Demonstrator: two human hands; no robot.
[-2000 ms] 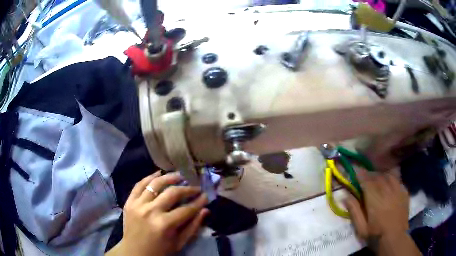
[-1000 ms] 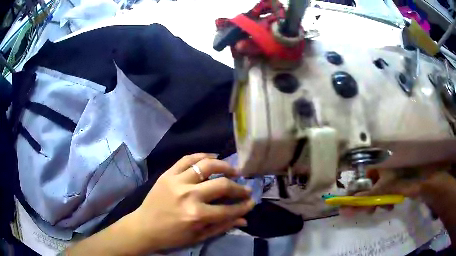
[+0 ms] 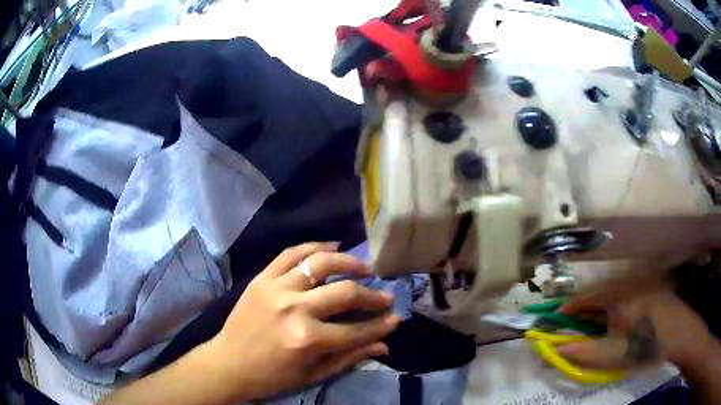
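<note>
The black and grey garment body lies spread on the table left of the sewing machine head. My left hand, with a ring on one finger, presses on a fold of the garment beside the needle area, fingers bent over the cloth. A black piece lies just right of its fingertips. My right hand is blurred, under the machine arm at the right, with its fingers at the scissors' yellow and green handles. The needle and presser foot are mostly hidden behind the machine head.
A red cloth tie is knotted on top of the machine head. A printed ruler runs along the table's near edge. Pale crumpled material lies behind the garment. A pink item shows at the top right.
The camera view shifted, so the machine appears further right. The scissors have turned and moved within my right hand, their handles now lower. My left hand stays on the cloth.
</note>
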